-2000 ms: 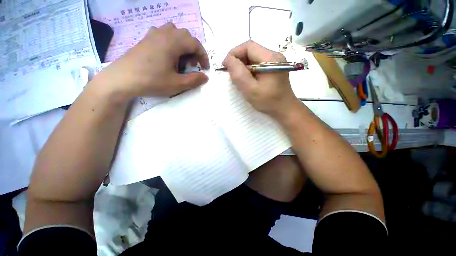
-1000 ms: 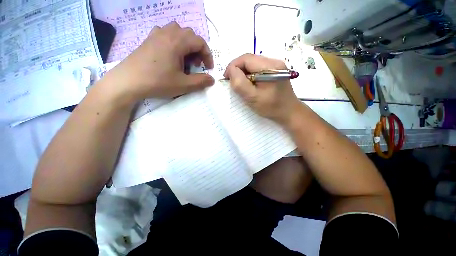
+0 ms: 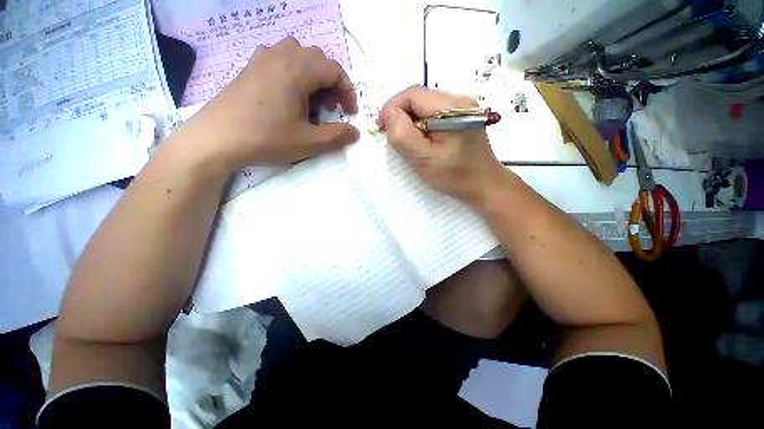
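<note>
White lined paper (image 3: 352, 243) with a centre crease lies in front of me and overhangs the table edge. My right hand (image 3: 436, 138) grips a silver pen (image 3: 456, 122) with a dark red end and gold trim, its tip at the paper's upper part. My left hand (image 3: 293, 105) rests on the papers left of the pen, thumb and fingers curved apart, holding nothing that I can see. A pink form (image 3: 243, 42) with a printed heading shows behind the left hand. The left hand and forearm hide part of the papers beneath.
Printed forms (image 3: 75, 92) lie at left, beside a dark rounded object (image 3: 174, 65). A white sewing machine (image 3: 586, 33) stands upper right. Below it are a tan strip (image 3: 578, 134) and orange-red scissors (image 3: 653, 219). A grey ruler strip (image 3: 607, 226) runs along the table edge. Crumpled white material (image 3: 214, 360) hangs below.
The right hand and pen have shifted slightly right and down in view since the first frame, along with the surroundings. The left hand keeps its curved pose. The pen remains gripped.
</note>
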